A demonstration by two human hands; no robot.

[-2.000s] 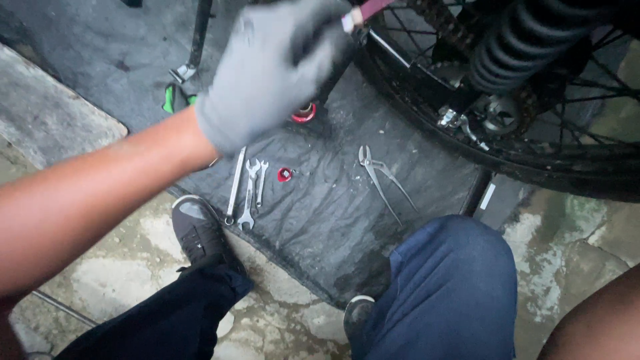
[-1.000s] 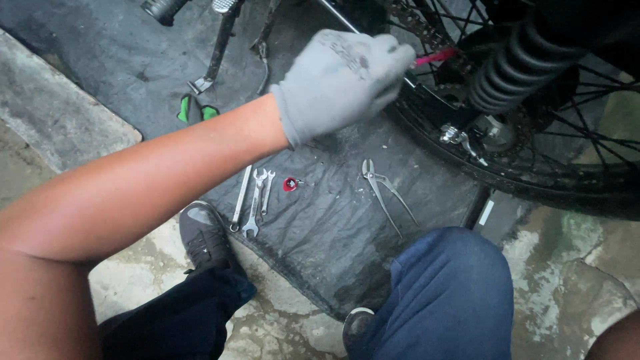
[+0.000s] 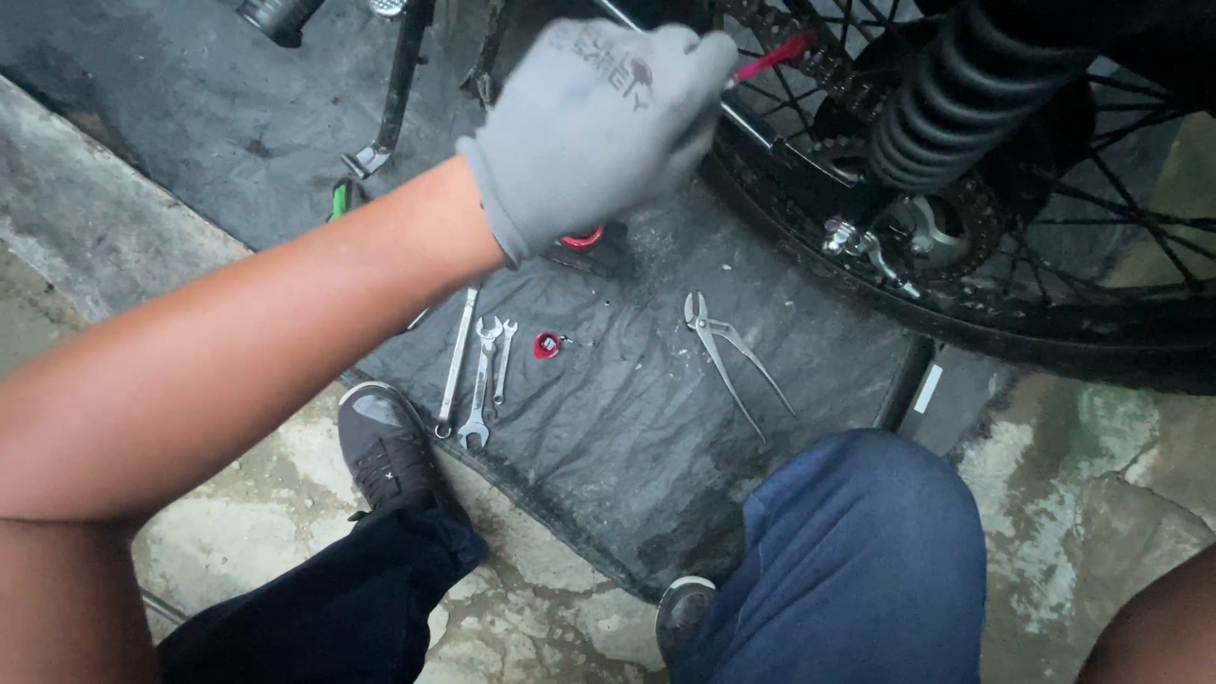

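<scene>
My left hand (image 3: 608, 123), in a grey work glove, is closed around a slim pink-red tool (image 3: 769, 59), perhaps a brush. Its far end lies over the drive chain (image 3: 836, 76) by the motorcycle's rear wheel (image 3: 950, 328); whether it touches the chain, I cannot tell. My fingers hide most of the tool's near end. My right hand is out of view; only part of the right arm shows at the lower right. Below the wheel, slip-joint pliers (image 3: 717, 347) lie spread on the dark mat. Several wrenches (image 3: 483, 380) lie left of a small red object (image 3: 546, 346).
A black coil-like shock absorber boot (image 3: 959, 104) stands before the wheel. A metal stand (image 3: 389, 104) reaches down at the upper left, near a green-and-black item (image 3: 344, 198). A red ring-shaped part (image 3: 582, 237) shows under my glove. My knees and shoes border the mat (image 3: 608, 484).
From two seconds to one second ago, my left hand moved right and down with the pink-red tool, to the chain. Since then it has shifted slightly up and left.
</scene>
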